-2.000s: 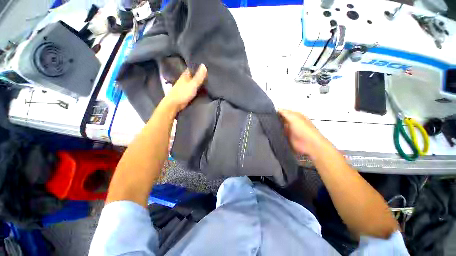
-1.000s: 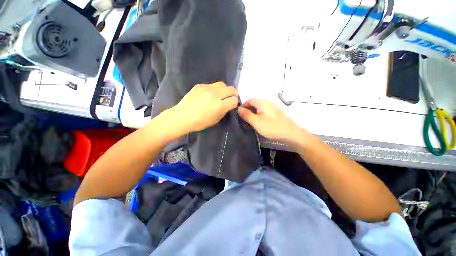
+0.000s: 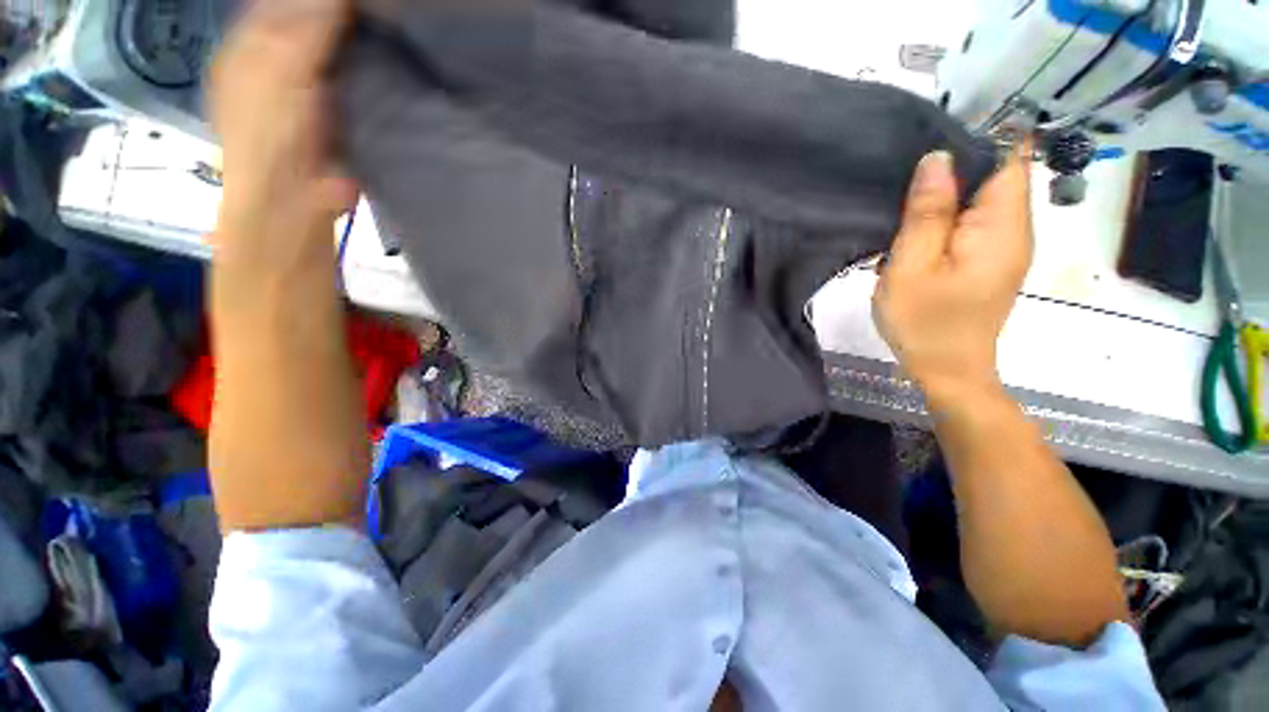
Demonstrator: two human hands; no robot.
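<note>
The dark grey garment (image 3: pixel 654 264) is stretched between my two hands across the table's front edge. Its lower part hangs over the edge towards my lap, with pale topstitched seams. My left hand (image 3: pixel 285 111), blurred, grips its upper left end near the grey motor cover. My right hand (image 3: pixel 960 264) grips the upper right end between thumb and fingers, just in front of the sewing machine head. The machine's needle area (image 3: pixel 1044 146) is partly hidden behind my right fingers.
A smartphone (image 3: pixel 1166 223) and green and yellow scissors (image 3: pixel 1227 390) lie right on the table (image 3: pixel 1086 334). The second machine's motor cover (image 3: pixel 105 49) is upper left. A blue bin (image 3: pixel 487 448) with dark cloth is by my lap. A red stool (image 3: pixel 383 369) and dark heaps (image 3: pixel 84 334) are left.
My hands were close together on the garment; now they are far apart. My left hand has moved up and left, my right hand up and right, and the garment is spread wide between them.
</note>
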